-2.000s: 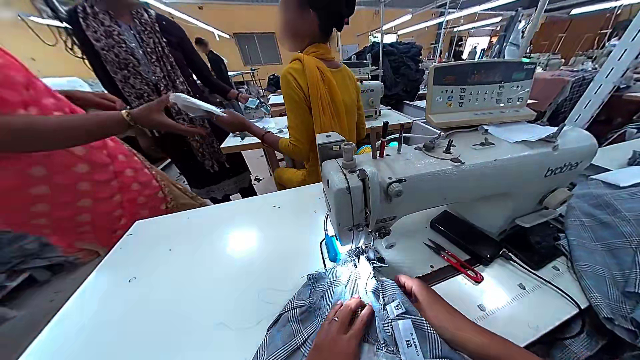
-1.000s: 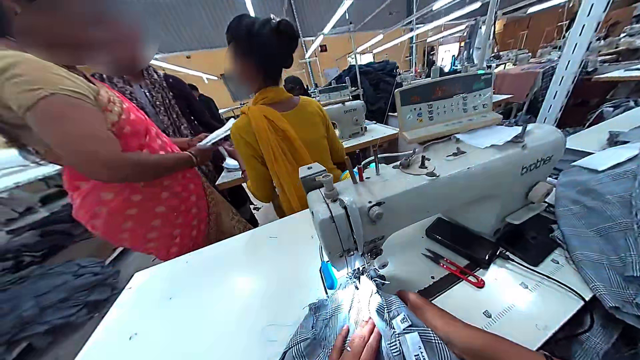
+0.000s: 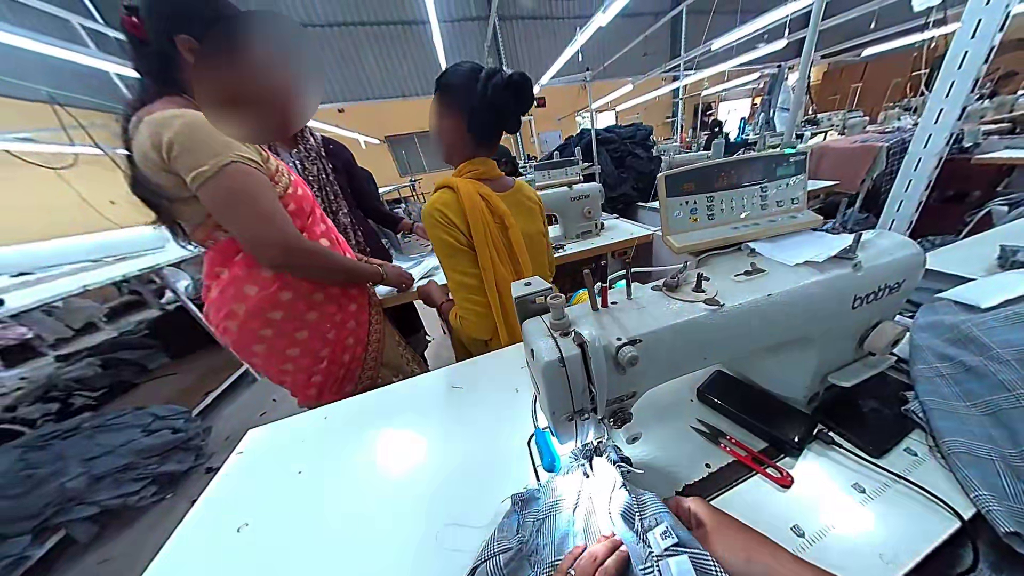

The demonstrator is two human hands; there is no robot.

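Checked grey-blue fabric (image 3: 528,532) with sewn-on labels lies bunched under the needle area of a Brother industrial sewing machine (image 3: 720,312), lit by a bright lamp. My left hand (image 3: 596,558), wearing a ring, rests on the fabric at the bottom edge of the view, its fingers laid across a pale strip. My right hand (image 3: 690,512) is at the fabric's right side, its fingers mostly hidden by the cloth. Whether either hand grips the cloth cannot be told. A blue plastic piece (image 3: 547,450) hangs beside the needle area. Red-handled thread snips (image 3: 748,454) lie right of my right hand.
A black case (image 3: 756,412), a dark phone-like device (image 3: 864,412) and a cable lie beneath the machine arm. More checked fabric (image 3: 972,400) hangs at right. The white table (image 3: 360,472) extends left. A person in red (image 3: 288,296) and one in yellow (image 3: 480,256) stand beyond it.
The person in red has come further into view and now stands beside the person in yellow, hands lower near the far table. My hands stay at the fabric. The view has tilted upward.
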